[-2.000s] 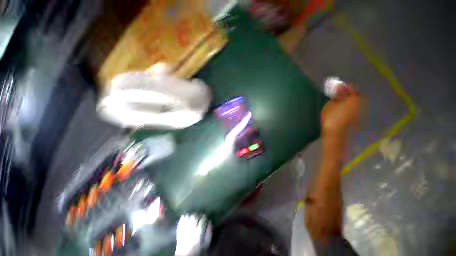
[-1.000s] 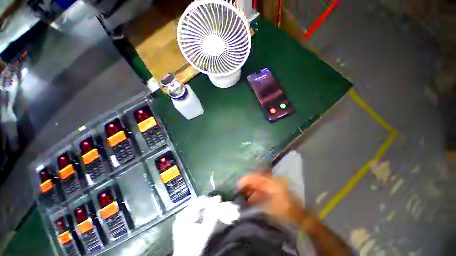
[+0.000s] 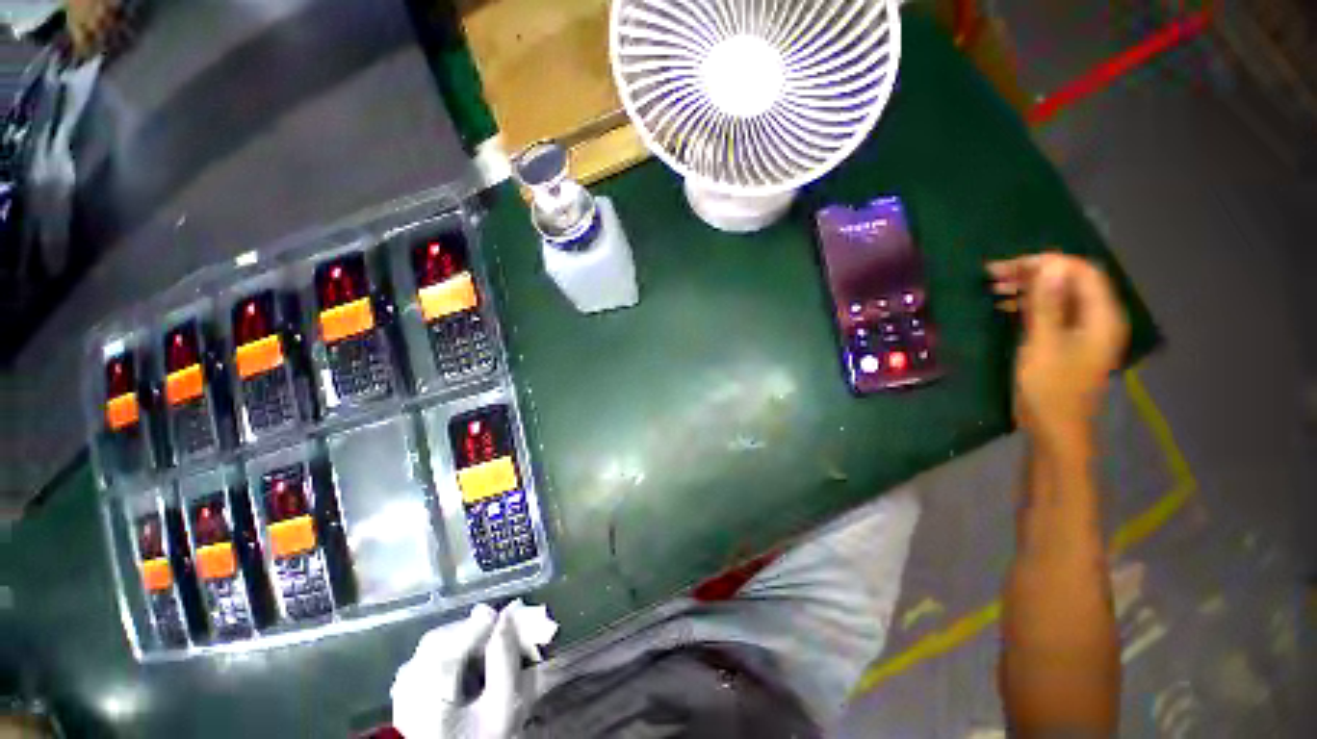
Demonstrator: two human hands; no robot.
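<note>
A separate dark phone (image 3: 878, 296) lies face up on the green mat, its screen lit with several round icons, one red. My right hand (image 3: 1066, 339), bare, is above the mat to the right of this phone, fingers apart, not touching it. My left hand (image 3: 465, 676), in a white glove, is at the bottom edge below the tray, with a small white wiping cloth (image 3: 530, 630) at its fingertips. The clear phone tray (image 3: 332, 630) holds keypad phones (image 3: 491, 488) face up with orange bands; one near-row pocket is empty.
A white fan (image 3: 744, 80) stands at the mat's far side, with a pump bottle (image 3: 589, 260) to its left. A brown cardboard box (image 3: 556, 72) is behind them. A dark grey strip (image 3: 289, 116) runs beyond the tray. Part of another person's hand (image 3: 98, 22) shows at top left.
My right hand has moved from near my left hand to beside the separate phone. That phone's screen now shows more icons. My left hand is lower left in the picture; the view has shifted.
</note>
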